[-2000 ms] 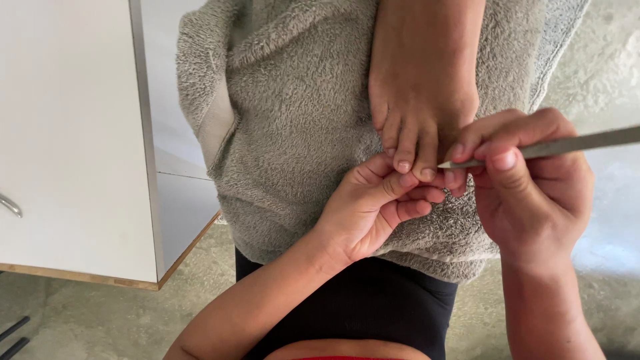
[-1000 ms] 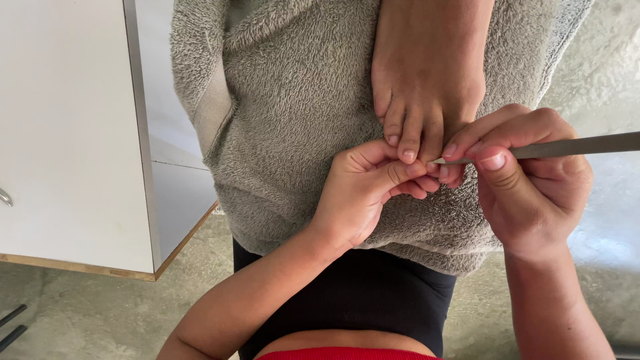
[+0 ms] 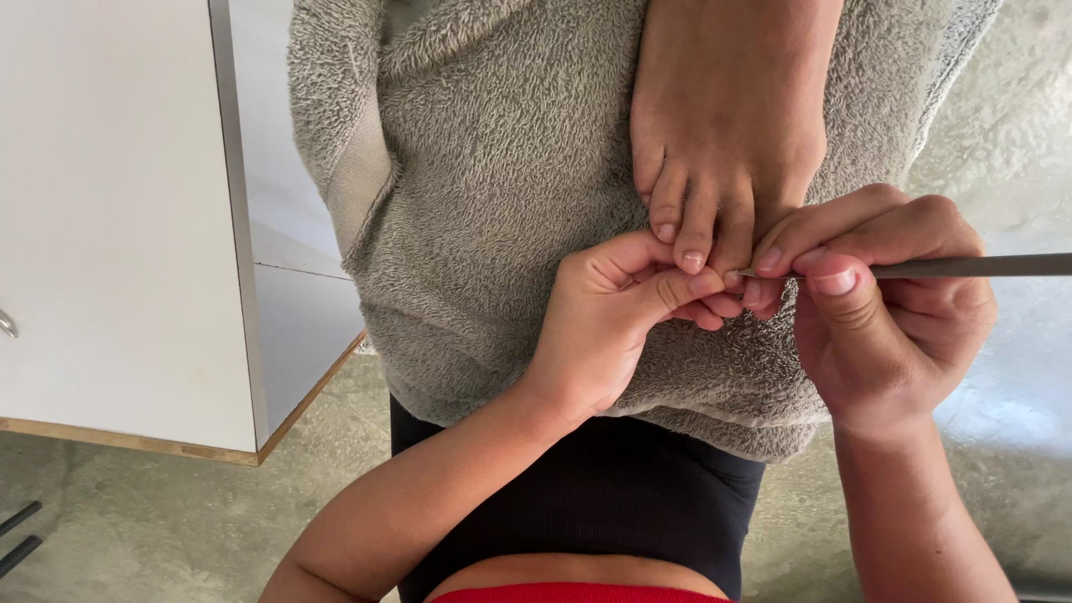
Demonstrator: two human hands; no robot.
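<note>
Another person's bare foot point(image 3: 729, 109) rests on a grey towel point(image 3: 494, 167) laid over my lap, its toes pointing toward me. My left hand point(image 3: 624, 314) pinches the tip of the toe beside the big toe, thumb on top and fingers beneath. Between the thumb and fingers of my right hand point(image 3: 888, 310) is a slim metal nail tool point(image 3: 963, 267), held nearly level. Its pointed tip meets the nail edge of that same toe. The big toe is mostly hidden behind my right fingers, and the tool's far end runs out of view on the right.
A white cabinet point(image 3: 117, 209) with a metal handle point(image 3: 7, 324) and a wooden bottom edge stands at the left. Dark bars point(image 3: 18, 536) show at the lower left above the mottled floor point(image 3: 209, 511). My lap in black clothing point(image 3: 578, 494) lies under the towel.
Both hands stay at the toes. The left hand's grip has shifted slightly, its fingers more curled than two seconds ago. The tool remains in my right hand.
</note>
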